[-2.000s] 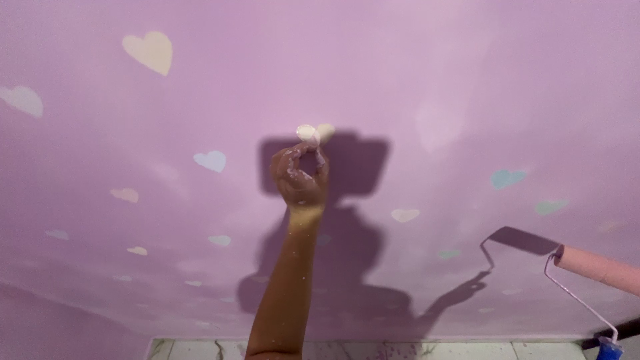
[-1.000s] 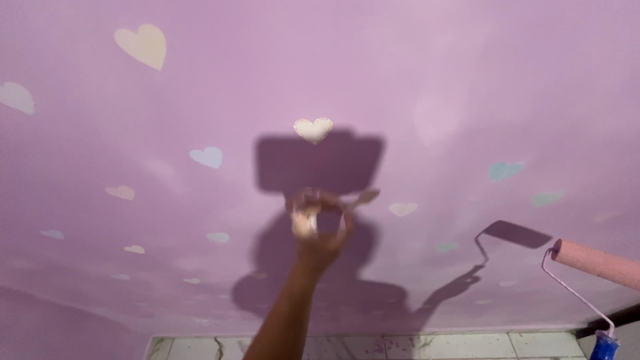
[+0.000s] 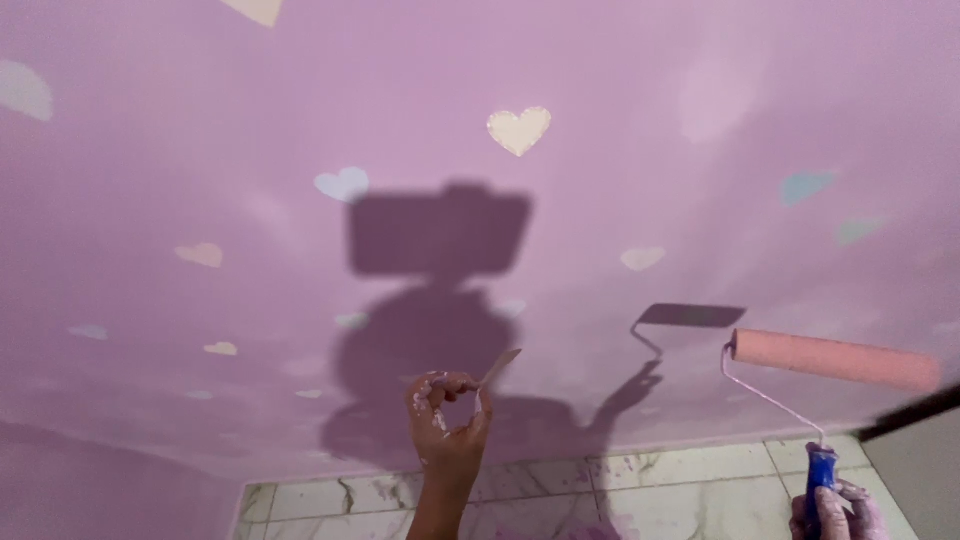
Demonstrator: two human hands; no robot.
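Note:
My left hand (image 3: 450, 420), flecked with pale paint, pinches a small thin peeled piece (image 3: 501, 366) between thumb and forefinger; its material is not clear. Above it on the purple painted wall (image 3: 615, 67) is a cream heart (image 3: 519, 130) with a lighter, uneven edge. My right hand (image 3: 836, 514), at the lower right and spotted with paint, grips the blue handle (image 3: 821, 465) of a paint roller. The roller's pink cover (image 3: 832, 360) points to the right, near the wall.
Several pale hearts, among them a blue one (image 3: 342, 184) and a teal one (image 3: 806, 187), dot the wall. White veined floor tiles (image 3: 675, 476) with purple paint spots run along its foot. A dark edge (image 3: 911, 412) stands at the right. My shadow falls on the wall.
My left hand has moved down from the cream heart, which it partly covered two seconds ago, with the thin piece in its fingers. My right hand has come into view on the roller handle.

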